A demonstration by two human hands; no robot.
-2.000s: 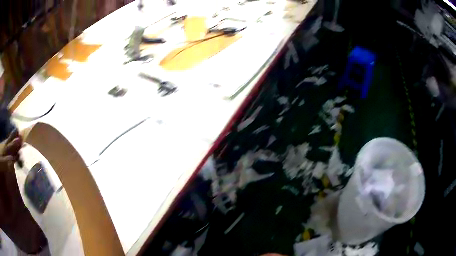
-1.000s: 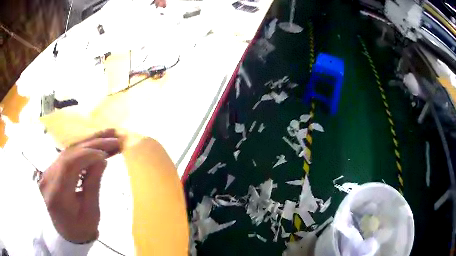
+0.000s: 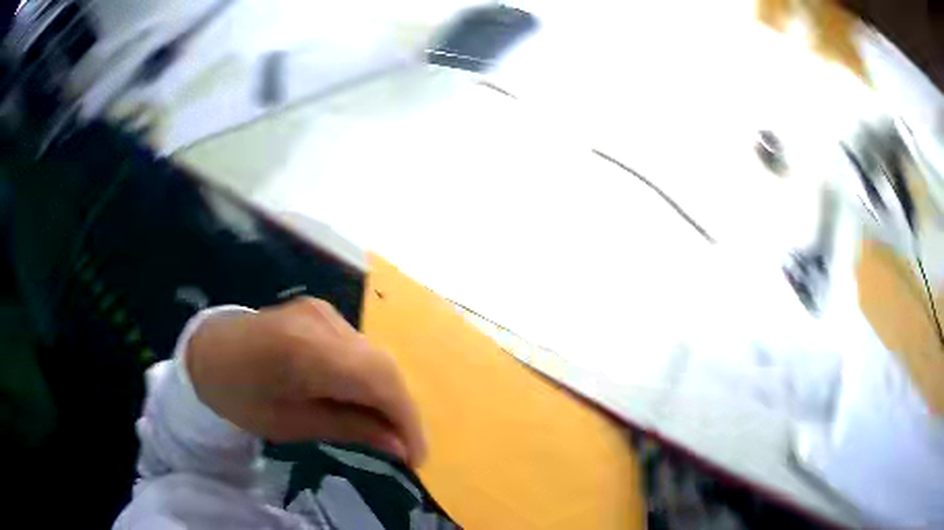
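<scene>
My left hand [image 3: 305, 373], in a white sleeve, is left of centre. It grips the left edge of the tan-orange card template [image 3: 507, 424]. The template hangs slanting at the near edge of the pale table [image 3: 538, 238], its lower part cut off by the picture's bottom. My left fingertips are partly hidden at the card. No right hand shows; a blurred whitish shape at the lower right may be a sleeve, I cannot tell.
A dark rectangular thing [image 3: 483, 36] lies at the table's top middle. A thin dark cable [image 3: 654, 195] crosses the table. Blurred dark tools [image 3: 807, 274] and another tan card [image 3: 898, 311] are at the right. White scraps [image 3: 336, 502] lie below my left hand.
The view has swung left along the table. The template has moved from over the table to its near edge, with my left hand on it. The bin and blue stool have left the view.
</scene>
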